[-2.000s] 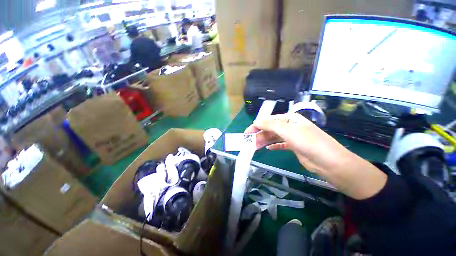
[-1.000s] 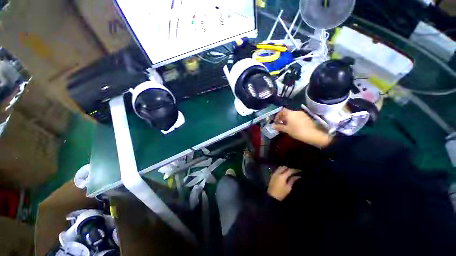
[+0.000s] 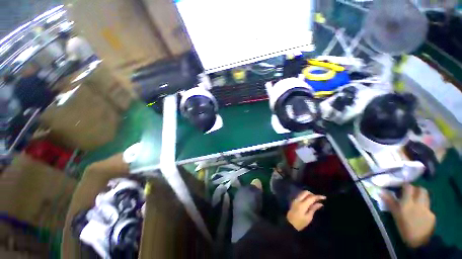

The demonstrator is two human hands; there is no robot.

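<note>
My left hand (image 3: 305, 210) is over my lap at the bench's front edge, fingers slightly apart and empty. My right hand (image 3: 415, 216) is at the lower right, below the right dome camera (image 3: 386, 119), near its white bracket. The hand is blurred, and whether its fingers hold anything cannot be told. A second dome camera (image 3: 296, 109) stands in the middle of the bench, in front of the monitor (image 3: 248, 30). A third, smaller-looking one (image 3: 200, 110) stands to its left. A small white piece (image 3: 306, 154) shows under the bench edge.
An open carton (image 3: 83, 177) of white and black cameras stands at the lower left. A white strip (image 3: 169, 136) runs over the bench's left end. A black box (image 3: 164, 76), a yellow coil on blue (image 3: 324, 76), a fan (image 3: 395, 25) and a long white box (image 3: 438, 83) surround the bench.
My right hand has moved from the carton side, where a white label was in the fingers, past the middle camera to the right camera. My left hand came into view and stays over my lap.
</note>
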